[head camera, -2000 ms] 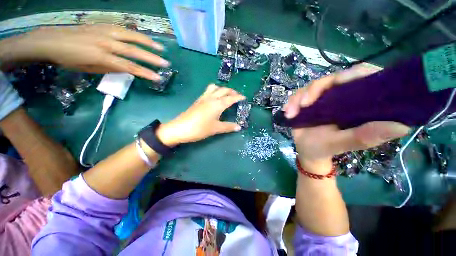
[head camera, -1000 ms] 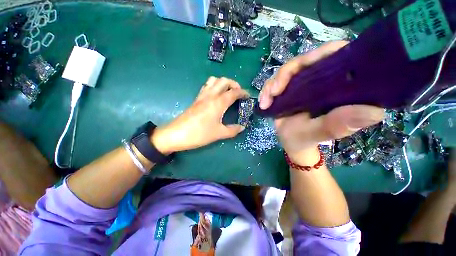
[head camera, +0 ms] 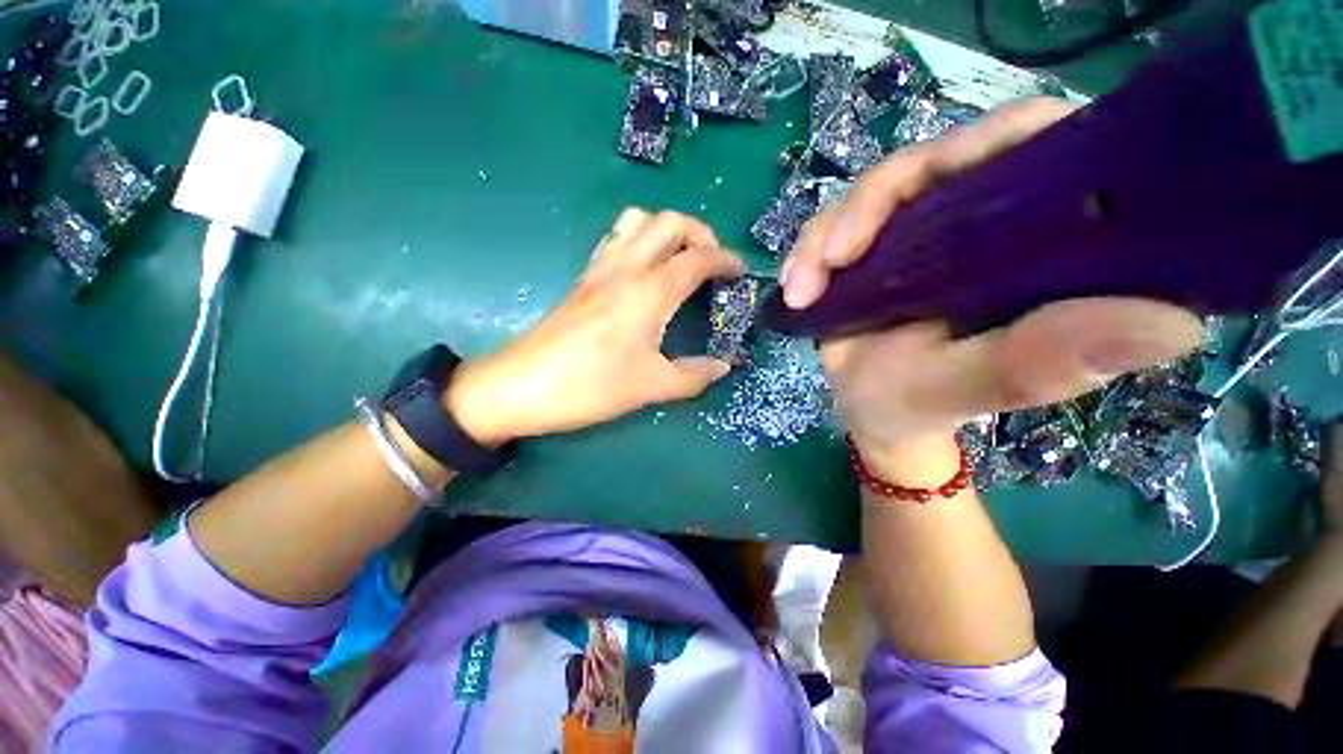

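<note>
My left hand [head camera: 611, 332] holds a small speckled circuit board module [head camera: 732, 320] on the bench between thumb and fingertips. My right hand [head camera: 928, 309] is closed around the large dark purple electric screwdriver [head camera: 1060, 221], its body running to the upper right with a green label. The screwdriver's black nose [head camera: 778, 307] is at the right side of the module. Its bit is not visible. A loose patch of small screws [head camera: 770, 402] lies just below the module, partly under my right hand.
Piles of modules [head camera: 843, 133] lie beyond and below my right hand. A white power adapter [head camera: 239, 173] with a cable, two modules [head camera: 92, 211] and pale frames [head camera: 111, 62] are at left. A blue-and-white box [head camera: 552, 18] stands at the back. Neighbours' arms show at both sides.
Since two seconds ago, the neighbour's hand at left has withdrawn and the module near the adapter is no longer there. The screwdriver nose has moved left to the module in my left fingers.
</note>
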